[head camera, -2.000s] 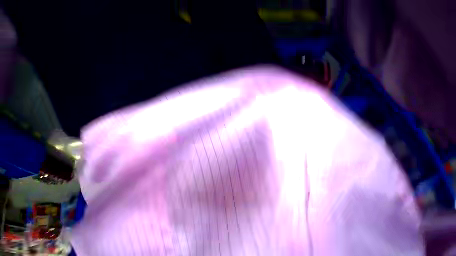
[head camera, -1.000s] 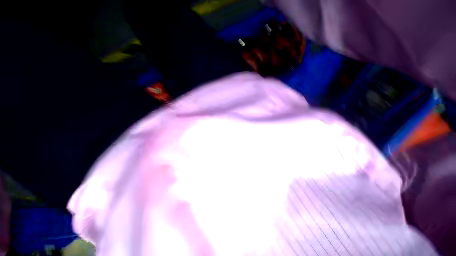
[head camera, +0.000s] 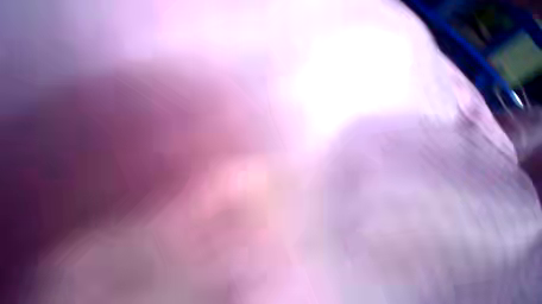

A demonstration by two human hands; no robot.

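Observation:
The pink-lilac work smock point(head camera: 404, 196) fills most of the head view, blurred and overexposed near the upper middle. A darker purple-pink patch point(head camera: 89, 160), perhaps a sleeve, lies at the left. Beside it, left of the middle, is a warm-toned blur that may be my left hand; its fingers and anything in it cannot be made out. My right hand is not visible. No watch or tray can be made out.
At the upper right corner, past the smock's edge, there is a blue edge or rail point(head camera: 457, 41) with a pale greenish flat piece point(head camera: 518, 58) beside it. A small shiny item point(head camera: 517, 99) lies below. Purple cloth shows at the right rim.
The smock now covers the left and top of the view, where dark surroundings showed before. The dark purple patch and warm-toned blur have appeared at left. The orange piece at right is gone from view.

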